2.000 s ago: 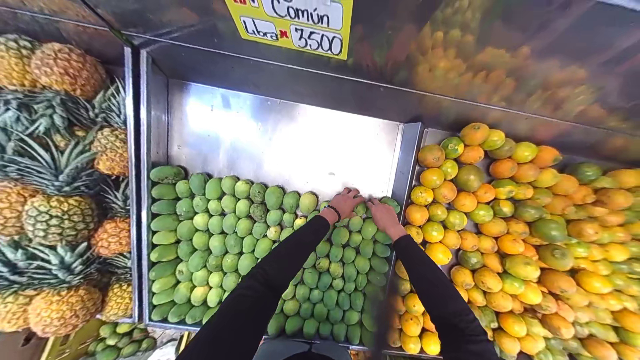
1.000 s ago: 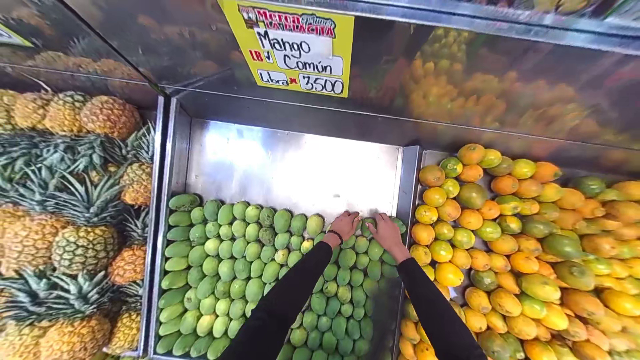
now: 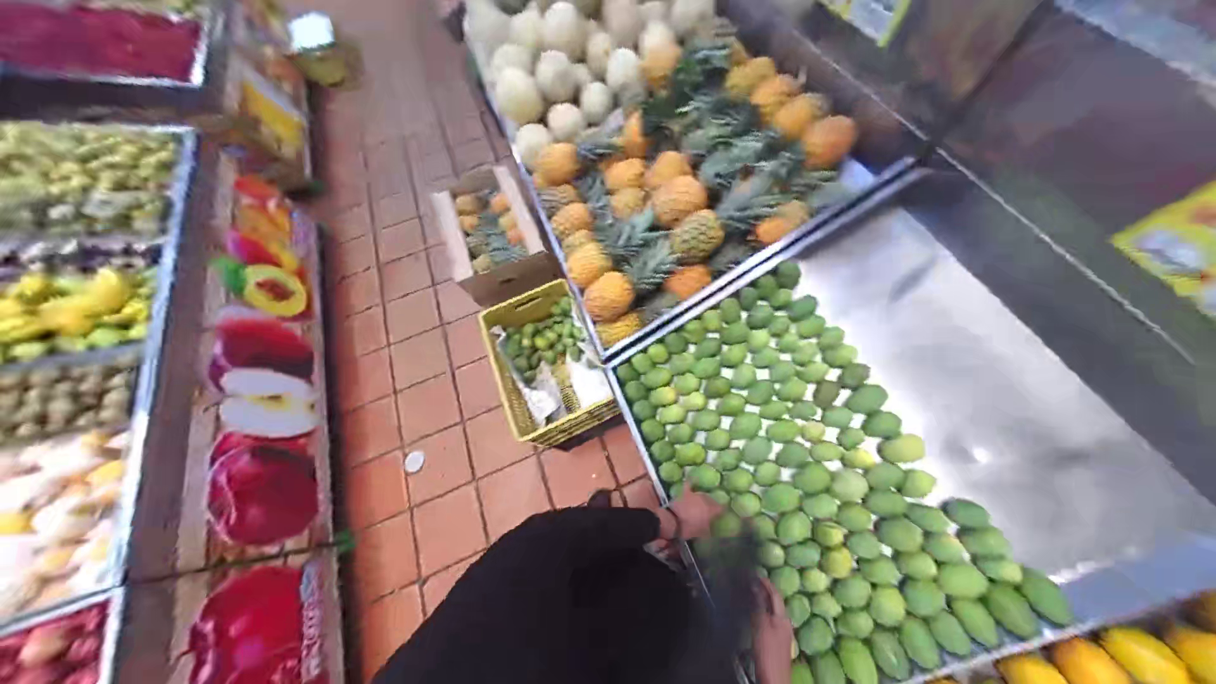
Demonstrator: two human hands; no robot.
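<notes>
Rows of green mangoes lie on a steel display tray, its bare metal showing behind them. My left hand, with a dark band at the wrist, is at the tray's near edge, over or against the mangoes there; its fingers are blurred. My right hand is lower in the view beside the near mangoes, partly hidden by a dark blurred shape. Whether either hand holds a mango cannot be made out.
A yellow plastic crate with green fruit and a cardboard box of pineapples stand on the tiled floor. Pineapples and pale melons fill the adjoining display. Another fruit stand lines the aisle at left.
The view has swung far to the left, bringing in the aisle and crate. Both hands have left the back row of mangoes and are now at the tray's near side.
</notes>
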